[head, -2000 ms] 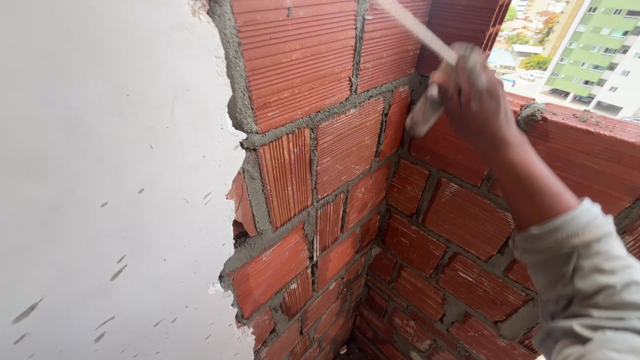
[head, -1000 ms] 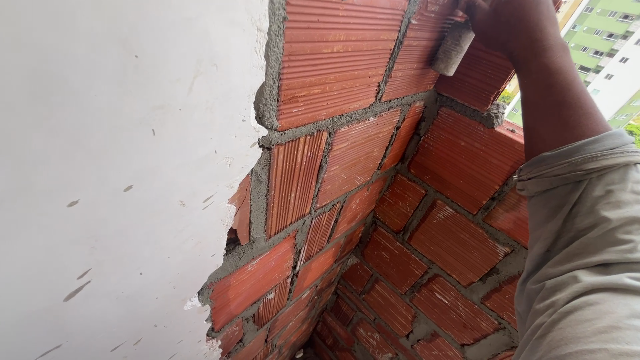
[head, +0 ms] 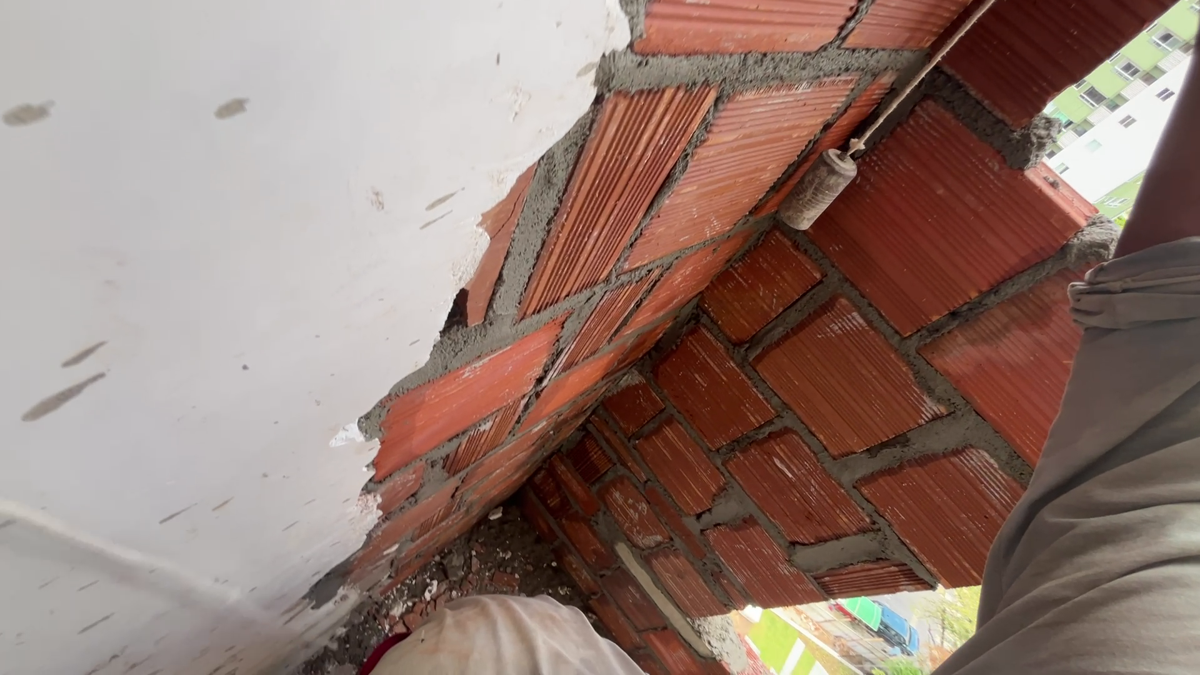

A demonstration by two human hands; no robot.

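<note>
A cylindrical plumb bob (head: 818,189), crusted with mortar, hangs on a taut cord (head: 923,77) close to the inner corner of the hollow clay brick walls. The cord runs up past the top edge of the view. My right arm, in a rolled grey sleeve (head: 1116,403), reaches up along the right edge; the right hand itself is out of view. My left hand does not show. A blurred pale cord (head: 131,562) crosses the lower left, in front of the white plastered wall (head: 234,281).
The plaster ends in a ragged edge beside the left brick wall (head: 619,187). The right brick wall (head: 844,375) meets it in the corner. Rubble (head: 487,562) lies at the foot. Buildings and a parked car (head: 895,630) show outside, far below.
The right hand, seen earlier at the bob and cord, has gone out of view upward. The bob now hangs lower along the corner on a visible cord. The view has tilted down.
</note>
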